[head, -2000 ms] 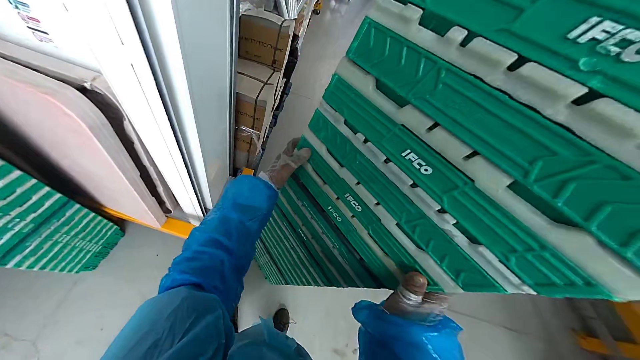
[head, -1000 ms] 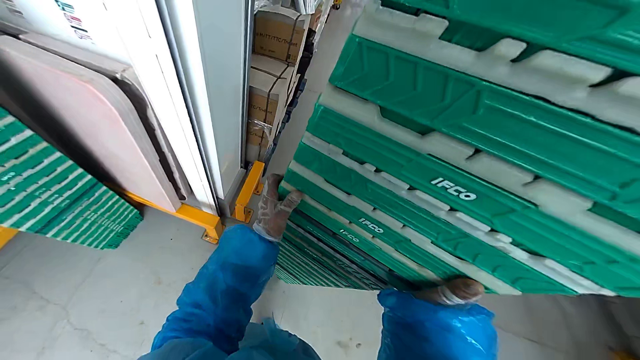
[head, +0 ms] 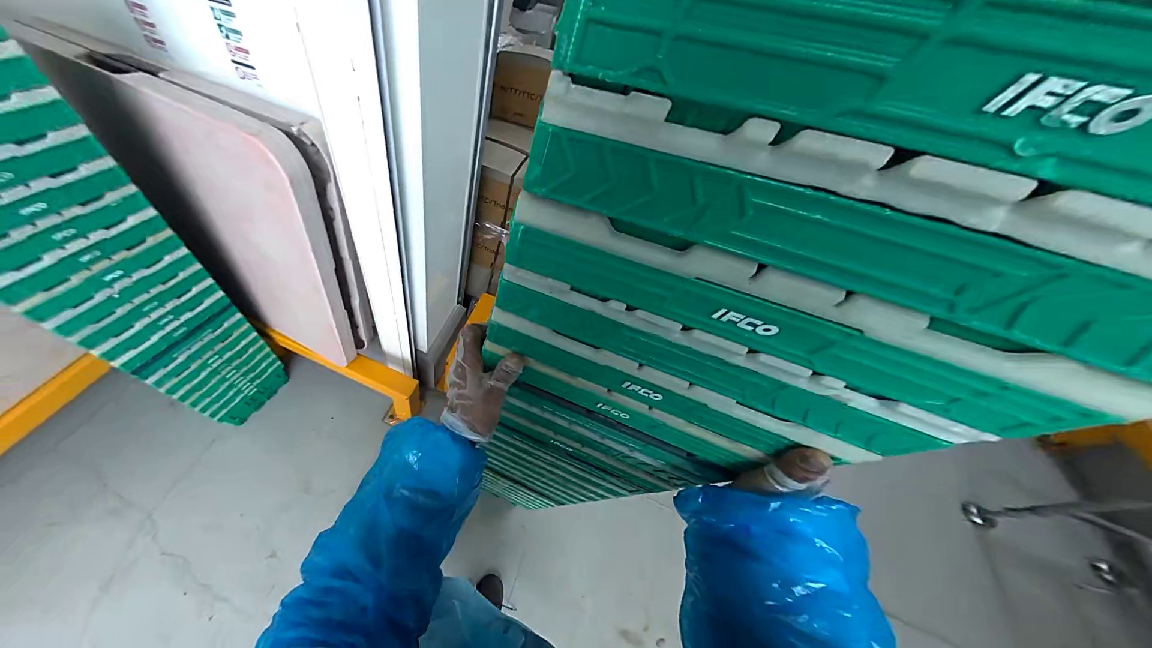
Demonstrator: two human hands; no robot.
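Note:
A tall stack of green IFCO folded plastic crates (head: 720,270) rises close in front of me, with pale layers showing between the green ones. My left hand (head: 477,382), in a clear glove and blue plastic sleeve, is pressed to the stack's left corner, thumb and fingers apart. On the stack's near lower side, at right, rests my right hand (head: 792,470), also gloved; its fingers are mostly hidden behind the blue sleeve and the crates, so its grip is unclear.
A second stack of green crates (head: 117,261) stands at left. Beside it, pinkish panels (head: 216,198) lean on a white wall over a yellow floor rail (head: 360,373). Cardboard boxes (head: 522,85) show behind a white door frame (head: 445,162). Metal legs with round feet (head: 976,515) are at right.
The stack and both hands have shifted relative to the yellow rail and white frame, which the stack's corner now partly covers. More of the left-hand crate stack shows. The hands stay at the stack.

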